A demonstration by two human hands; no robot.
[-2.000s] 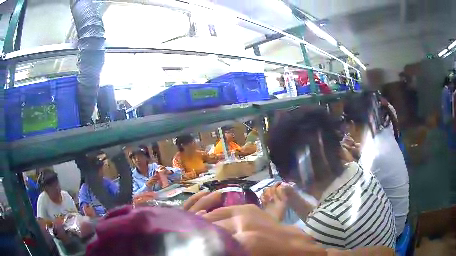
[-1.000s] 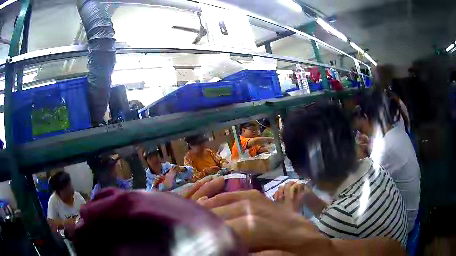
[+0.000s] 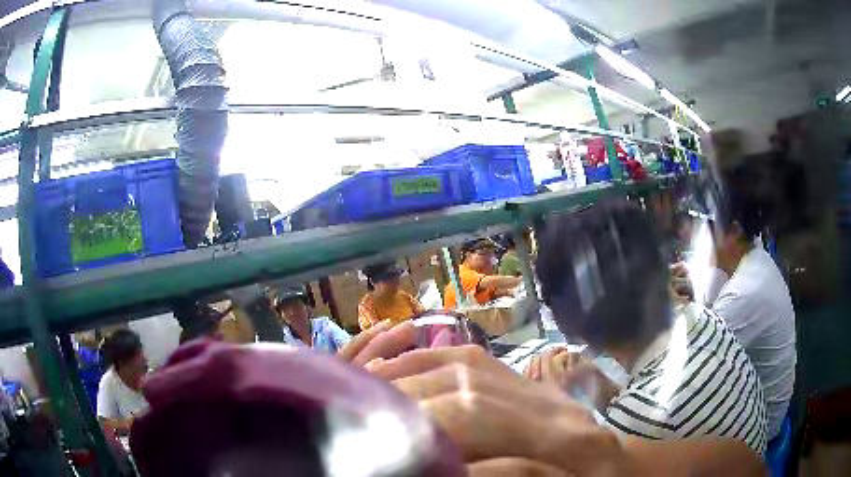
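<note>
A large glossy purple rounded object (image 3: 271, 382) fills the lower left, very close to the camera and blurred, with a dark area and a bright reflection on its lower part. My right hand (image 3: 504, 410) reaches in from the lower right, its bent fingers against the object's upper right side, holding it. A smaller shiny magenta part (image 3: 443, 333) shows just above the fingers; whether it belongs to the same object cannot be told. My left hand is not in view.
A person in a striped shirt (image 3: 695, 382) sits close on the right, hands together at the table. Another in white (image 3: 760, 317) sits beyond. More people sit opposite. A green rack beam (image 3: 373, 238) crosses ahead, with blue bins (image 3: 397, 193) and a grey duct (image 3: 199, 121) above.
The background has shifted right and slightly down in the picture as the view turned. The purple object and my right hand stay in nearly the same place, still together.
</note>
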